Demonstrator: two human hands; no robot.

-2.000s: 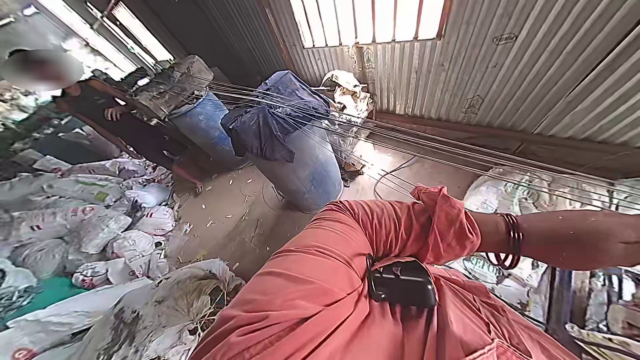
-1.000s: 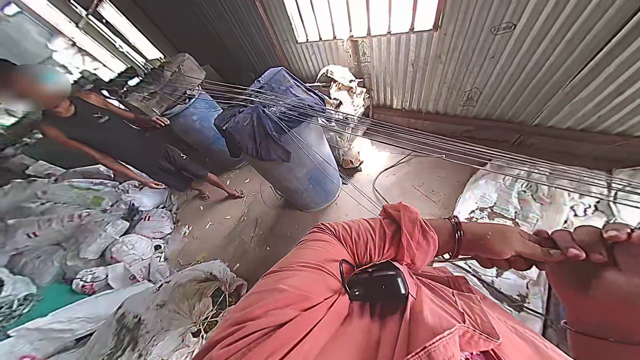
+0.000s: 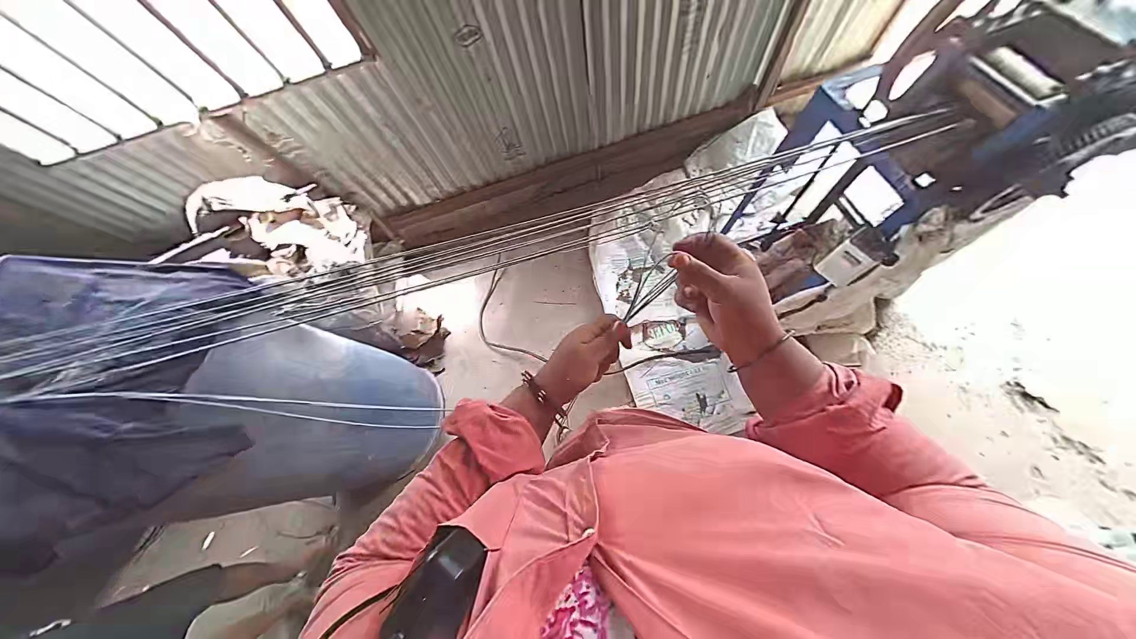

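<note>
Several thin grey strands (image 3: 497, 241) stretch across the view from the blue barrel side at left to the machine at upper right. My left hand (image 3: 581, 359) pinches a small bundle of thin strands (image 3: 652, 293) between thumb and fingers, near the middle. Just right of it and a little higher, my right hand (image 3: 723, 288) has its fingertips closed on the other end of that bundle. The bundle spans the short gap between both hands, just below the long strands. Whether it joins them, I cannot tell.
A blue barrel (image 3: 355, 390) draped with dark plastic sheet (image 3: 89, 337) stands at left. A blue-framed machine (image 3: 896, 195) is at upper right. White printed sacks (image 3: 692, 386) lie beyond my hands. A corrugated metal wall (image 3: 532, 80) closes the far side. A dark cable (image 3: 488, 319) crosses the floor.
The view has swung far to the right, bringing the machine in. One second ago my hands were together at the right edge; now they are apart with a strand bundle between them.
</note>
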